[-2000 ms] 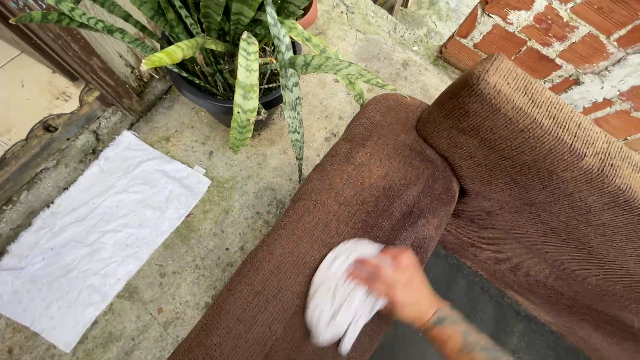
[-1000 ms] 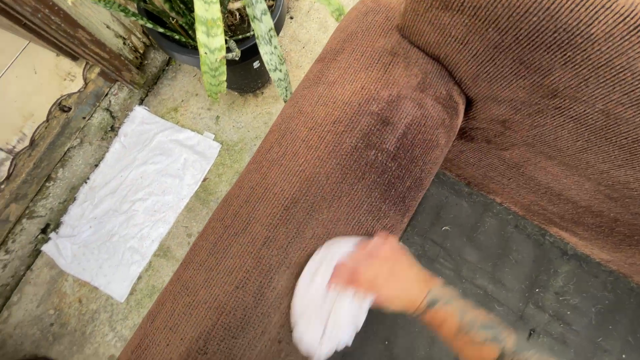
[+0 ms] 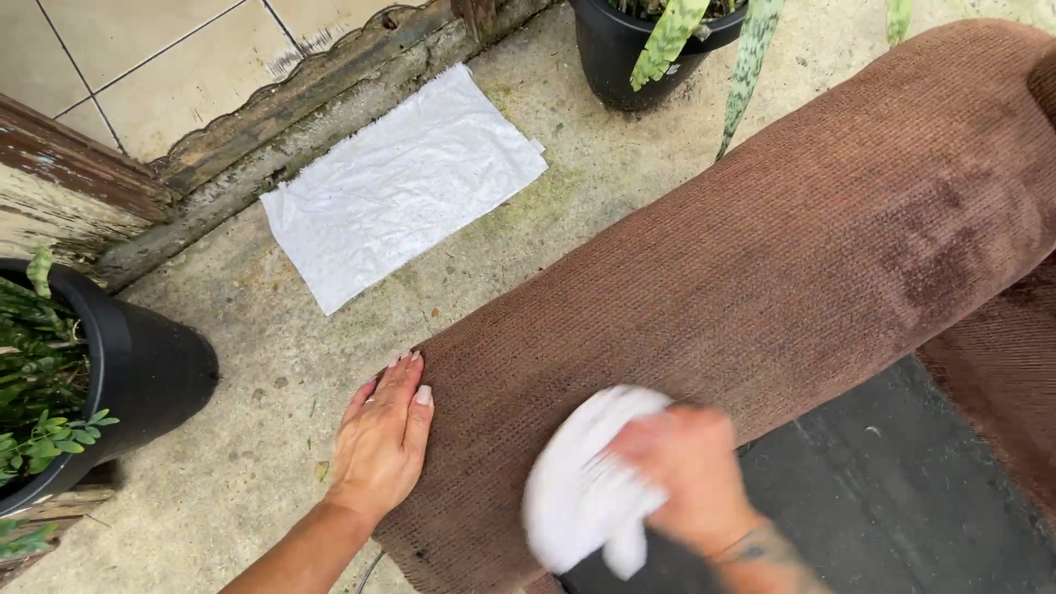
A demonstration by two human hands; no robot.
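Brown ribbed fabric covers the sofa armrest point(image 3: 660, 305), which runs from lower left to upper right, with a darker patch near its far end. My right hand point(image 3: 685, 470) grips a bunched white cloth point(image 3: 577, 487) against the near part of the armrest; hand and cloth are blurred. My left hand point(image 3: 384, 437) rests flat on the armrest's outer edge, fingers extended, holding nothing. Dark lining point(image 3: 874, 478) shows in the seat area beside the armrest.
A white towel point(image 3: 404, 181) lies on the concrete floor point(image 3: 247, 371) by a worn wooden door sill point(image 3: 305, 91). Black plant pots stand at the left point(image 3: 148, 363) and at the top point(image 3: 619, 66). Part of the sofa's back point(image 3: 998, 371) is at the right.
My left hand has come into view on the armrest. The right hand, with the white cloth still in it, has moved down the armrest toward its near end. The view has swung left.
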